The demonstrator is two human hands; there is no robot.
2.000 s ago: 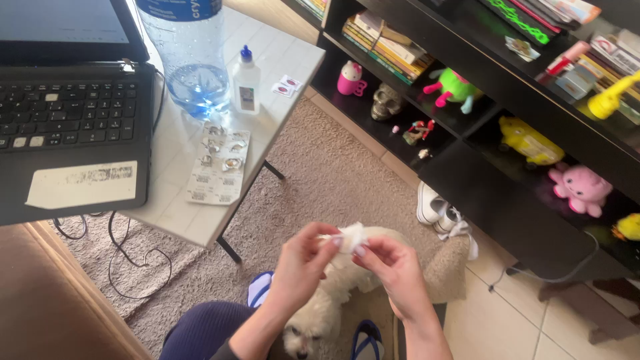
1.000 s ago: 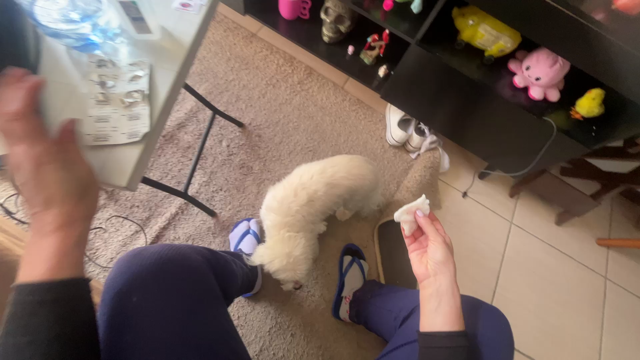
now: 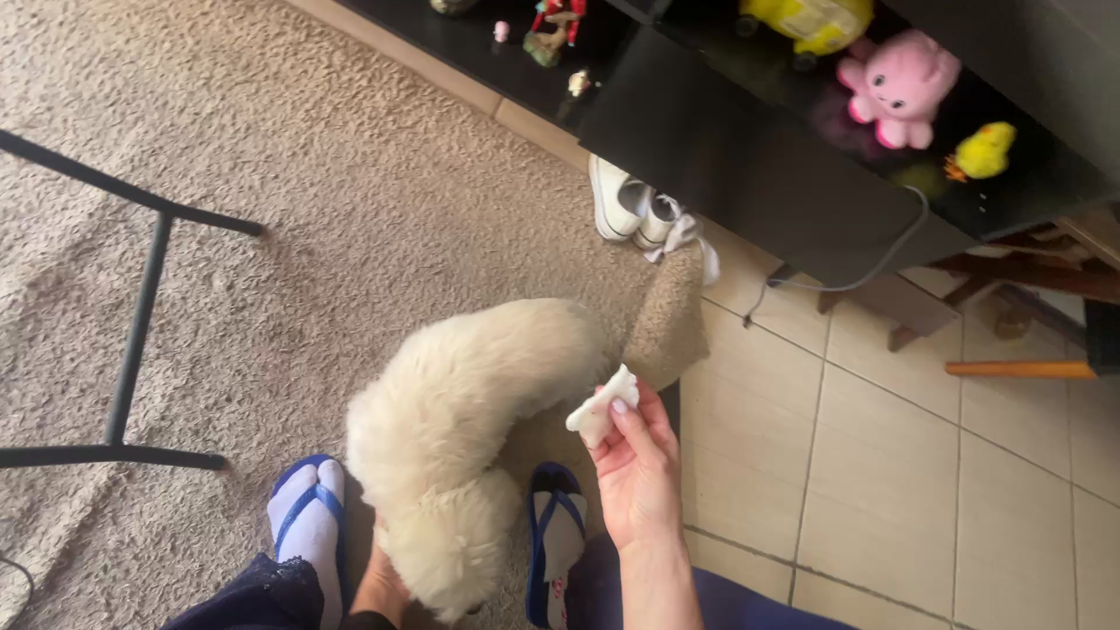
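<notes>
Between my feet stands a fluffy white dog (image 3: 464, 420), its body curved and its head low at the bottom of the view. My left hand (image 3: 381, 573) touches the dog's left side near the neck; its fingers are mostly hidden by fur. Raised to the right of the dog, my right hand (image 3: 637, 464) pinches a small folded white pad, perhaps cotton (image 3: 604, 408), between thumb and fingers. My feet wear socks and blue flip-flops (image 3: 335, 503).
A black metal table leg (image 3: 144, 324) is on the beige carpet (image 3: 350, 210) at left. White sneakers (image 3: 621, 206) sit by the folded carpet edge. A black shelf (image 3: 700, 140) holds a pink plush octopus (image 3: 906, 87). A grey cable (image 3: 862, 282) hangs over the tiles.
Two seconds ago both hands held the white pad together. My left hand then came off it, showed above the table, and is now down at the dog. The view has shifted down towards the floor.
</notes>
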